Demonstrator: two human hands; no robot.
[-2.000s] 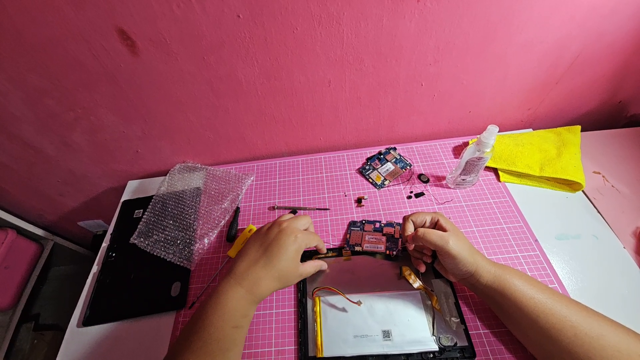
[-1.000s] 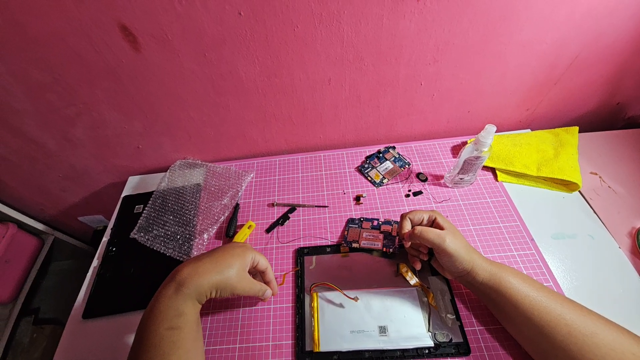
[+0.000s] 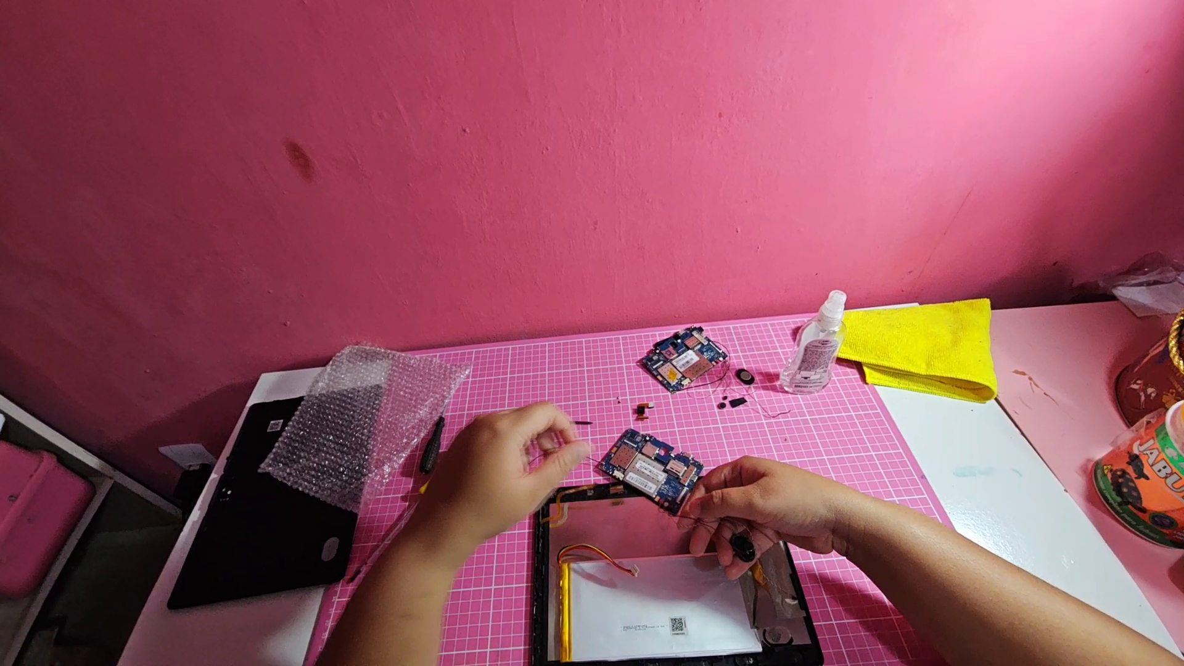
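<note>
My right hand (image 3: pixel 754 509) grips a blue circuit board (image 3: pixel 652 470) by its right corner, raised over the top edge of an opened tablet. A small black speaker (image 3: pixel 743 546) hangs by thin wires at that hand's fingers. My left hand (image 3: pixel 518 462), slightly blurred, pinches a thin wire at the board's left. Below lies the tablet frame (image 3: pixel 539 592) with a white flat battery (image 3: pixel 661 606), yellow tape on its left side, and red, black and yellow leads (image 3: pixel 597 553). A second circuit board (image 3: pixel 684 359) with wires rests farther back on the mat.
Bubble wrap (image 3: pixel 361 425) lies over a black back cover (image 3: pixel 268 518) at left, near a black-handled screwdriver (image 3: pixel 432 446). Small parts (image 3: pixel 643 410), a speaker (image 3: pixel 745 376), a clear spray bottle (image 3: pixel 816 347) and a yellow cloth (image 3: pixel 925 347) are behind. A labelled tub (image 3: pixel 1142 476) stands far right.
My right hand has lifted the circuit board off the tablet's top edge, with the speaker now hanging from it. My left hand has moved from the tablet's left side up to the board's wire.
</note>
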